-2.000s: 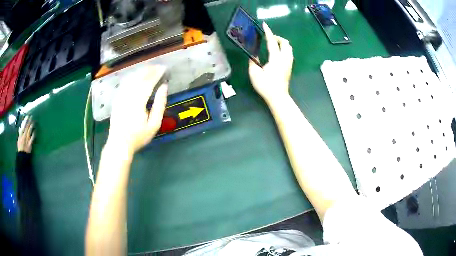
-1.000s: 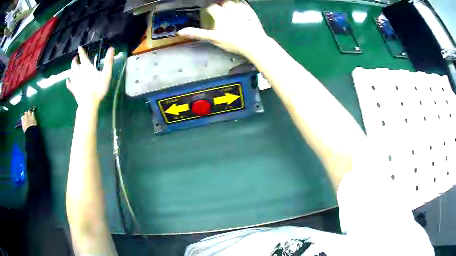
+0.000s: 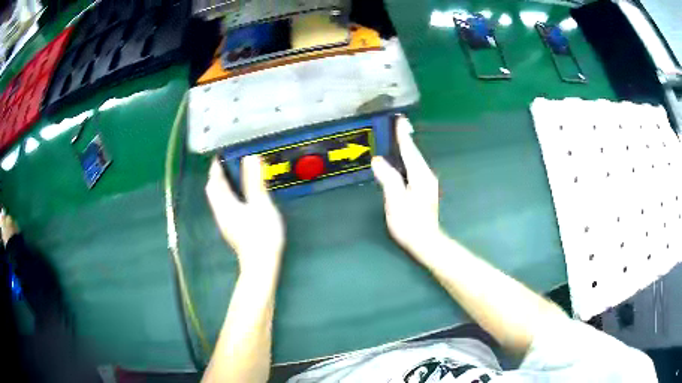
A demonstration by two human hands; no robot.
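Observation:
The blue press base (image 3: pixel 327 182) is in front of me, with a red button (image 3: pixel 309 167) between yellow arrows. My left hand (image 3: pixel 253 206) is at its left end, thumb in front and fingers at the side. My right hand (image 3: pixel 410 196) holds its right end the same way. Above lies the silver-grey fixture plate (image 3: pixel 299 93). Behind it, a dark phone part with a blue patch (image 3: pixel 258 41) sits in the orange-edged nest (image 3: pixel 366 41), beside a yellow pad (image 3: pixel 318 31). The press head is mostly cut off by the top edge.
Two phone frames (image 3: pixel 486 48) (image 3: pixel 561 48) lie at the back right. A white perforated mat (image 3: pixel 621 202) is at the right. A small phone part (image 3: pixel 94 161) lies left of the yellow-green hose (image 3: pixel 172 217). Black trays (image 3: pixel 112 52) and red trays (image 3: pixel 30 90) stand far left. Another person's hand (image 3: pixel 7 224) shows at the left edge.
My right hand has left the phone part in the nest and come down to the base. My left hand has moved right to the base. The other person's hand has drawn away left.

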